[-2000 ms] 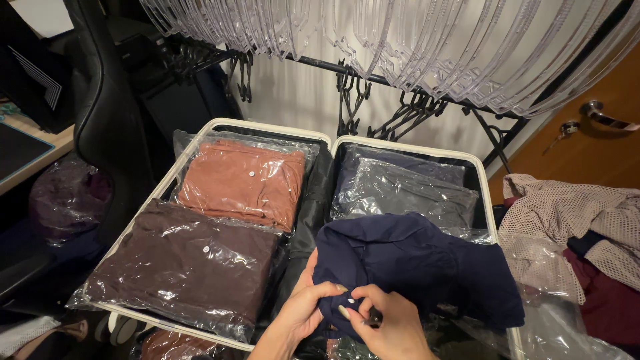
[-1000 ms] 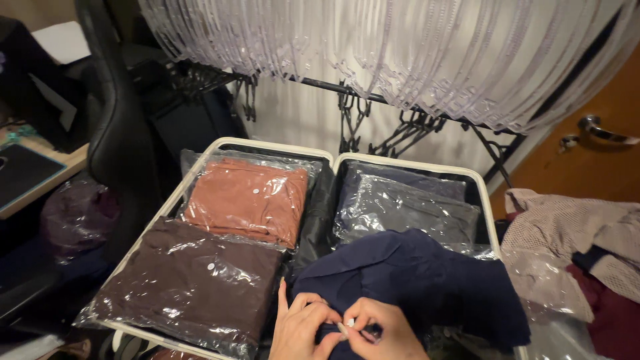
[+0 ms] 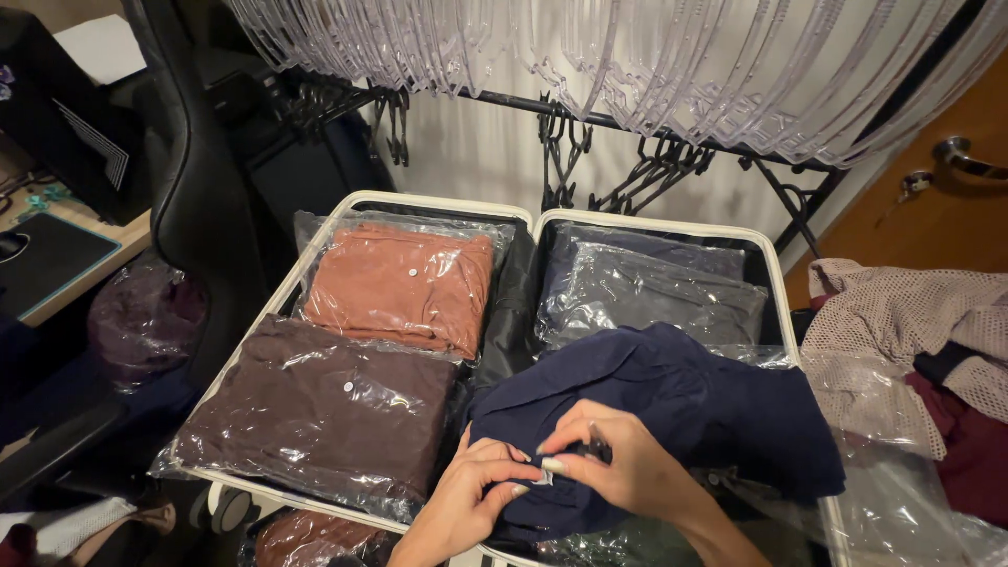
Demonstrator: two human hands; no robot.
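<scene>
A navy blue garment (image 3: 669,394) lies bunched over the right half of an open suitcase (image 3: 654,223) with a cream rim. My left hand (image 3: 472,496) pinches the garment's near left part beside a small white tag (image 3: 543,477). Thumb and forefinger of my right hand (image 3: 622,465) meet at that tag; a small dark thing, too blurred to name, shows between its fingers. Clear plastic bags in the suitcase hold folded clothes: rust-orange (image 3: 402,283) and dark brown (image 3: 323,409) on the left, dark grey (image 3: 661,295) and navy on the right.
Clear plastic hangers (image 3: 630,63) hang on a black rack rail (image 3: 504,98) behind the suitcase. A black chair (image 3: 185,173) and a desk (image 3: 126,236) stand at left. At right are a beige mesh garment (image 3: 882,323), a maroon garment (image 3: 969,449) and a wooden door (image 3: 937,228).
Both hands remain close together at the navy garment's near edge. The fingers of my right hand are more spread than a second ago, and the garment's folds have shifted.
</scene>
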